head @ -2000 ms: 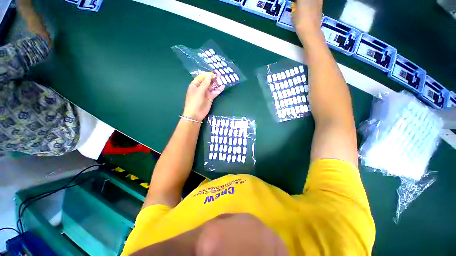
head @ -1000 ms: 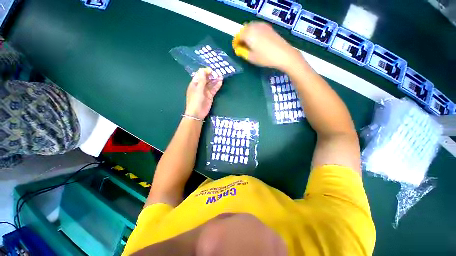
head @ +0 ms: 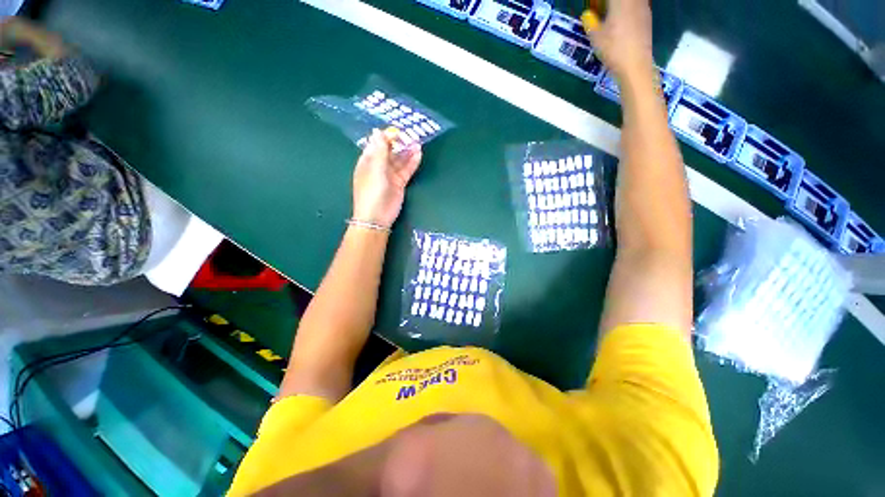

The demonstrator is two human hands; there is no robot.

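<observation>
My left hand [head: 381, 180] holds the near edge of a clear sheet with rows of small white pads [head: 403, 118]. A yellow cot shows at its fingertips. My right hand [head: 621, 34] is stretched out at the top, over the row of blue-framed units [head: 568, 46]. Its fingertips show yellow and are partly cut off by the top edge, so what they touch is hidden. Two more pad sheets lie flat on the green surface, one near my body [head: 449, 281] and one beside my right forearm [head: 561, 202].
A thick cloudy stack of sheets [head: 776, 296] lies at the right, with crumpled film [head: 788, 408] below it. A white strip [head: 466, 63] runs before the units. A person's patterned sleeve [head: 49, 92] is at the left. A teal cart [head: 146, 427] stands at the lower left.
My right hand has moved from above the sheets out to the row of units. The left hand and its sheet have shifted slightly left. The units have shifted along the line.
</observation>
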